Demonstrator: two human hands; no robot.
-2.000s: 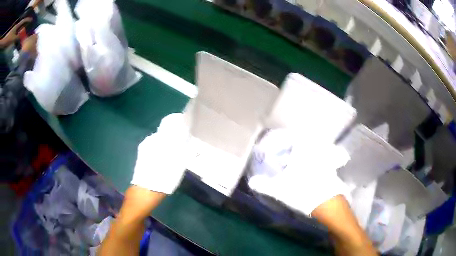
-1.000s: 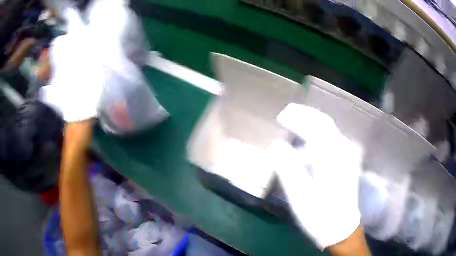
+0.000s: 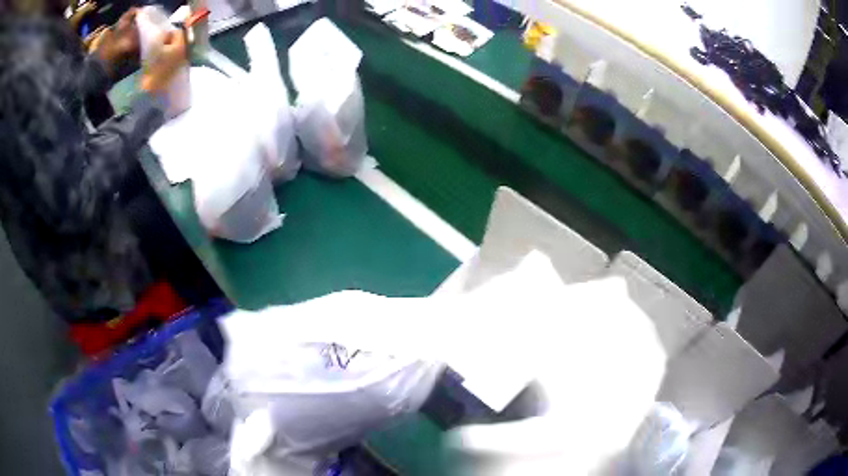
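Observation:
A white bagged unit with dark printing is held up across the front edge of the green belt. My left hand, gloved in white, seems to hold it along its upper side; glare merges glove and bag. My right hand, in a blurred white glove, is over the nearest retail box, and its fingers cannot be made out. That box's raised lid shows behind the gloves; its inside is mostly hidden. More open boxes stand to the right.
Several white bagged units stand on the green belt at the upper left. A blue crate of bags is below the belt. A person's hands work at the far left. Boxes line the far side, below a shelf of black cables.
My left hand has come back from the standing bags with a bagged unit, now beside the nearest box. The view has swung left, showing more of the coworker and crate.

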